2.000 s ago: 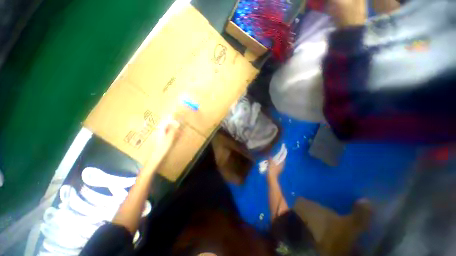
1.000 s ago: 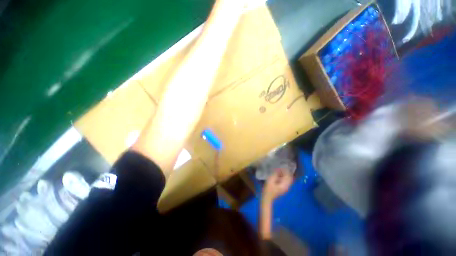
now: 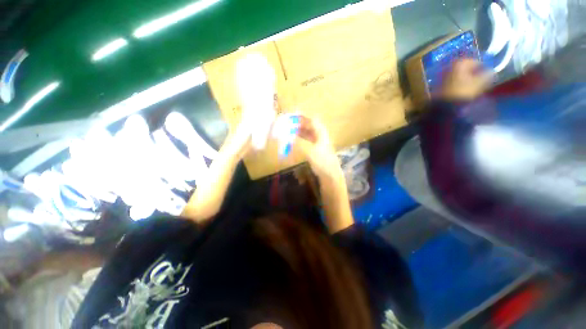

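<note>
My left hand (image 3: 241,133), bare and blurred, holds a glossy white handle shell (image 3: 256,80) upright over the left part of the tan cardboard (image 3: 340,71). The shell is strongly overexposed, so its edges are unclear. My right hand (image 3: 313,139) is close to its right, fingers bent around a bright blue battery cell (image 3: 287,144). The cell is blurred beside the shell's lower end; whether they touch I cannot tell.
Stacked white housings (image 3: 103,164) lie at left. The green conveyor (image 3: 148,51) runs behind its pale edge. A battery box (image 3: 417,80) stands right of the cardboard, with a coworker's hand (image 3: 464,78) over it. More white shells (image 3: 530,32) lie beyond.
The view has turned. My left hand has come back from the cardboard's far edge with a white shell. My right hand has moved up over the cardboard to the blue cell that lay there.
</note>
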